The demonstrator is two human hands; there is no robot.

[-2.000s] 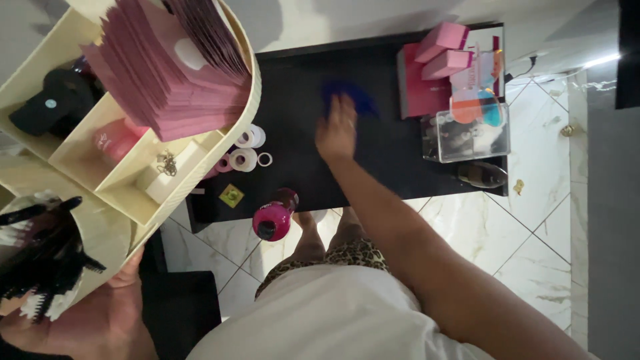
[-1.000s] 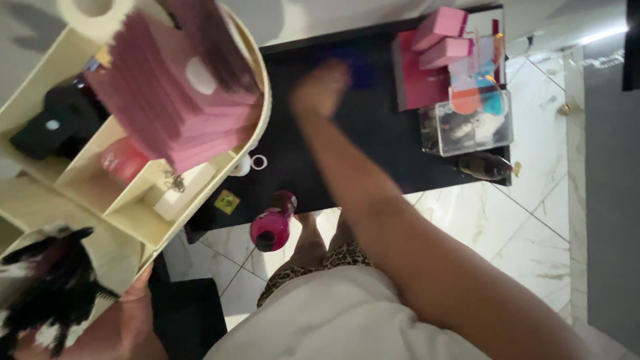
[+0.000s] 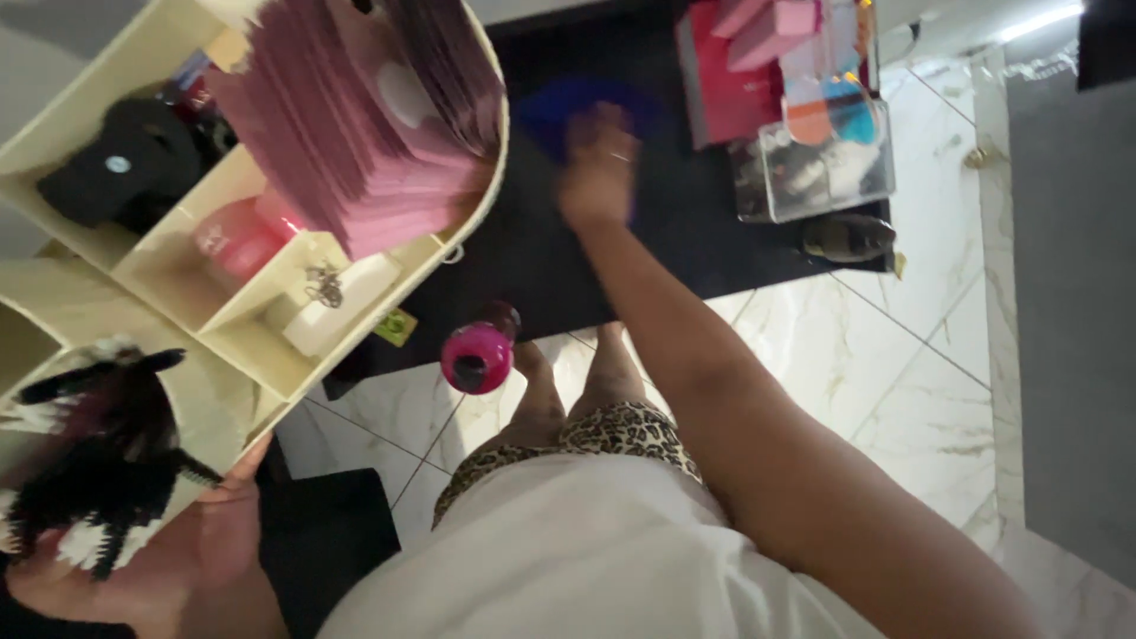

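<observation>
My left hand (image 3: pixel 191 550) supports the lower edge of a cream plastic organizer (image 3: pixel 355 333), tilted at the left. Inside its compartments are a fanned stack of pink packets (image 3: pixel 355 151), a dark object (image 3: pixel 133 164), a pink-red item (image 3: pixel 240 235), a small metallic thing (image 3: pixel 325 284) and black bristled brushes or combs (image 3: pixel 98 453). My right hand (image 3: pixel 602 173), a little blurred, rests on a blue cloth (image 3: pixel 550 102) on the black tabletop (image 3: pixel 541 257). A magenta bottle (image 3: pixel 477 357) stands at the table's near edge.
Pink boxes (image 3: pixel 772 35), a red box (image 3: pixel 719 89) and a clear plastic container (image 3: pixel 830 173) sit at the table's right end, beside a dark oval object (image 3: pixel 849 238). A small green-yellow packet (image 3: pixel 395 327) lies left of the bottle. Below is a marble-look tiled floor (image 3: pixel 905 373).
My right hand and the blue cloth have moved about over the tabletop. The organizer now covers most of the white rolls that showed beside it two seconds ago.
</observation>
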